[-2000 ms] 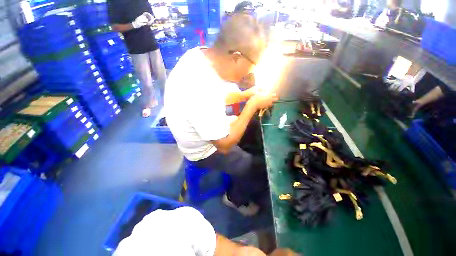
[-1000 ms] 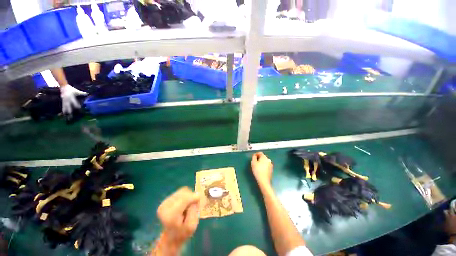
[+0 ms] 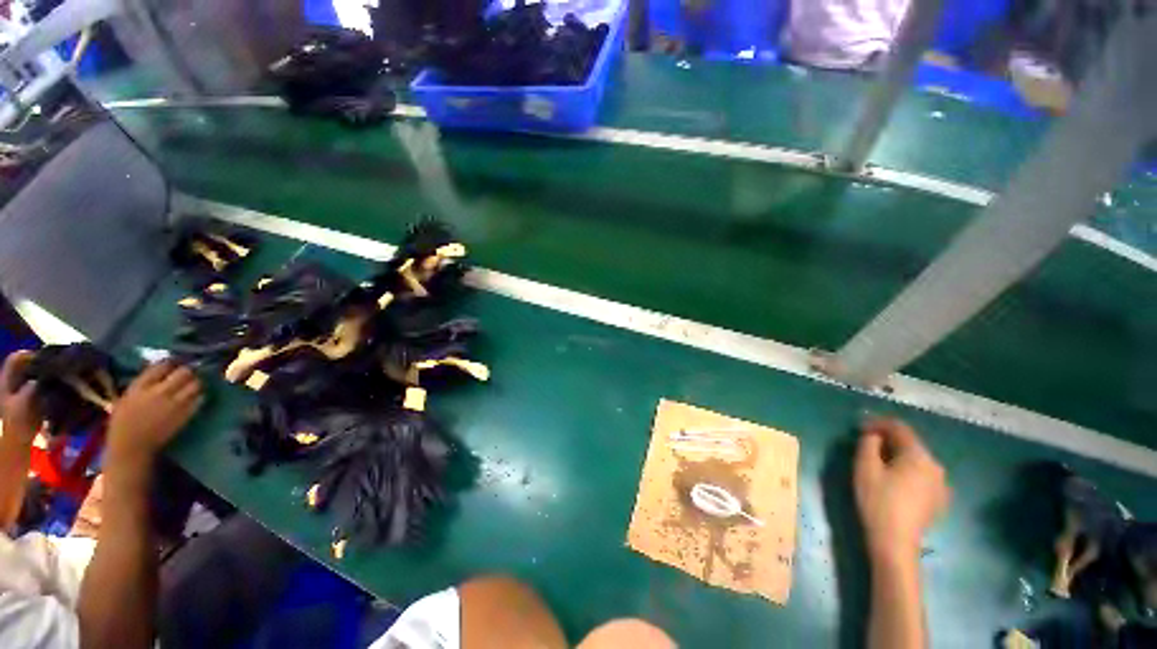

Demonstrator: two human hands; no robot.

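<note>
The stained cardboard glue mat (image 3: 651, 514) lies on the green bench in front of me. A small whitish glue dish (image 3: 714, 500) sits at its middle, with a thin pale line running from it to the right. Thin pale sticks (image 3: 711, 443) lie at the mat's far end. My right hand (image 3: 901, 488) is right of the mat, low over the bench, fingers curled; whether it holds something thin cannot be told. My left hand is out of the picture; only a bent part of an arm with a white sleeve shows at the bottom edge.
Joined figure parts (image 3: 368, 444), black with tan limbs, are heaped on the left. More lie at the right edge (image 3: 1078, 552). A neighbour's hands (image 3: 152, 406) hold a black and tan piece at far left. A blue crate (image 3: 508, 107) of black pieces stands beyond; a metal post (image 3: 990, 241) rises right.
The view has turned back left from facing ahead. My left hand, seen beside the mat before, has left the picture. My right hand remains right of the mat with curled fingers.
</note>
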